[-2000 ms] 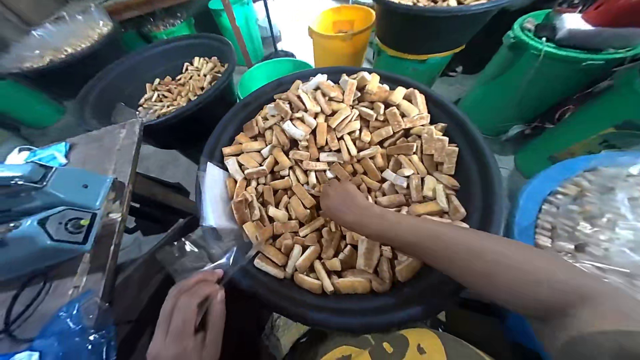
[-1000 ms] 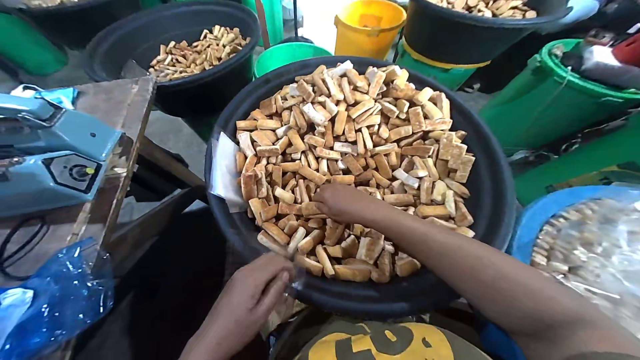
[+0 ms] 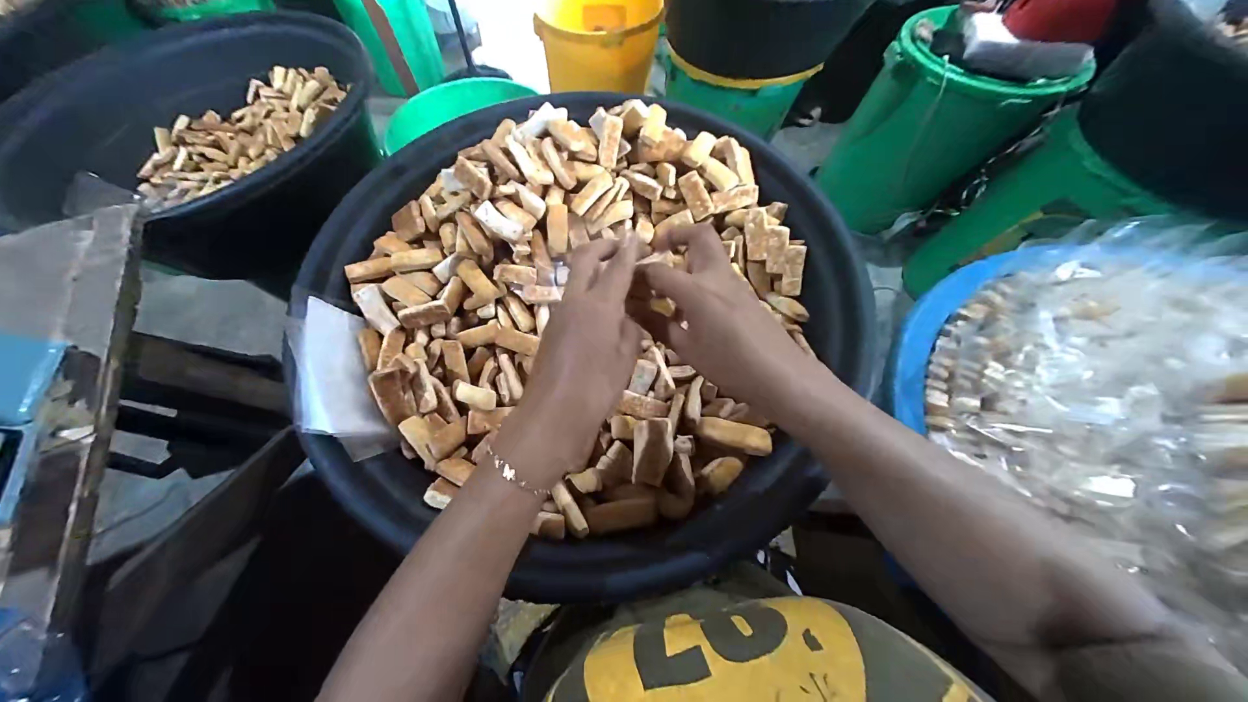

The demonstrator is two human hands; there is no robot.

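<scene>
A large black plastic tub (image 3: 604, 577) is heaped with rectangular browned pieces that look like baked biscuits (image 3: 478, 336). Over the middle of the heap, my left hand (image 3: 597, 322), with a thin bracelet at its wrist, has its fingers pointing away from me. My right hand (image 3: 717, 312) is close beside it, fingers curled toward the left hand. Something thin and clear shows near the left fingertips, but what either hand holds is hidden. A stack of clear plastic sheets or bags (image 3: 336, 370) hangs over the tub's left rim.
Another black tub (image 3: 336, 146) of biscuits stands at the upper left. A blue-rimmed tub (image 3: 912, 361) holds filled clear bags on the right. Behind are a yellow bucket (image 3: 600, 58), a green basin (image 3: 414, 115) and green bins (image 3: 897, 146). A wooden table edge (image 3: 93, 390) is at the left.
My left hand has moved from the tub's lower left edge onto the middle of the heap, beside my right hand. The view has moved closer to the tub.
</scene>
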